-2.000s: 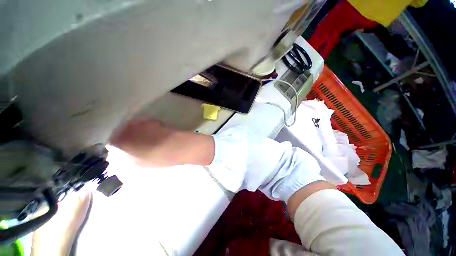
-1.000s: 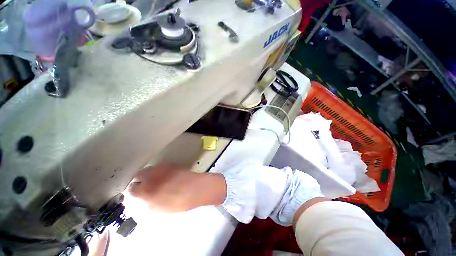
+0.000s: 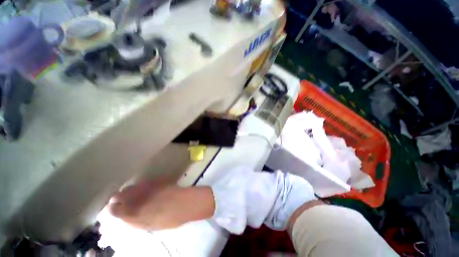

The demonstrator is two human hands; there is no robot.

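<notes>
A cream-white sewing machine [image 3: 201, 75] with blue lettering crosses the left and middle of the view. My right hand [image 3: 156, 206] is under the machine arm, blurred, on an overexposed white fabric piece [image 3: 126, 238]. Its fingers lie at the fabric near the machine head, and whether they grip it is unclear. A pale sleeve cover [image 3: 251, 201] is on the forearm. The needle area is dark and cut off at the lower left edge. My left hand is not in view.
A black phone [image 3: 216, 130] and a yellow tab [image 3: 197, 152] lie under the machine arm. Black-handled scissors [image 3: 274, 86] lie at the table's far end. An orange crate [image 3: 381, 170] with white pieces [image 3: 322, 145] stands to the right. A lilac cup [image 3: 22, 45] is behind the machine.
The view has shifted, bringing the machine's top into sight and the needle area down to the lower edge. My left hand, partly seen before, is out of view. My right hand stays by the fabric.
</notes>
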